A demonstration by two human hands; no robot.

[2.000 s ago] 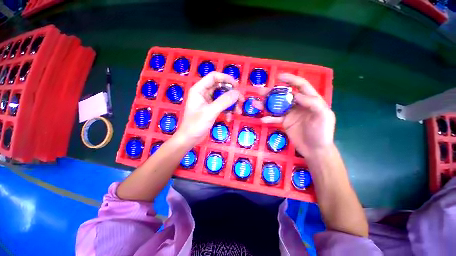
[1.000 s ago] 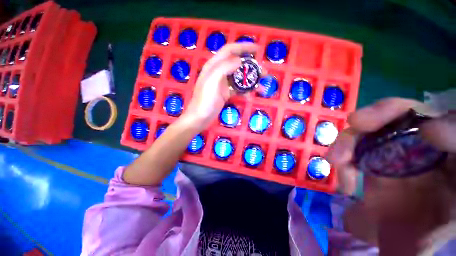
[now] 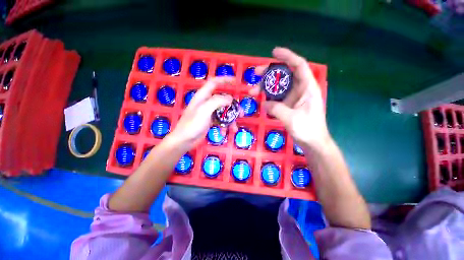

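A red-orange compartment tray [image 3: 200, 183] lies in front of me, with blue-filmed watch heads [image 3: 212, 166] in many pockets. My left hand [image 3: 197, 118] holds a watch head [image 3: 227, 112] over the tray's middle, its dark dial with red and white marks facing up. My right hand [image 3: 304, 108] holds a second, black-rimmed watch head [image 3: 277, 81] by its edge over the upper right of the tray, dial with red and white marks facing me. Both hands are bare and hide some pockets. The two watch heads are apart.
Stacked red trays [image 3: 38, 109] stand at the left. A tape roll [image 3: 85, 140], a white paper slip [image 3: 80, 114] and a pen [image 3: 95, 96] lie between stack and tray. A metal bar [image 3: 430, 95] and another tray [image 3: 431, 152] are at the right, near a lilac sleeve [image 3: 430, 228].
My right hand has moved from the near right, close to the camera, back over the tray with its watch head. My left hand still holds its watch head. The view has shifted.
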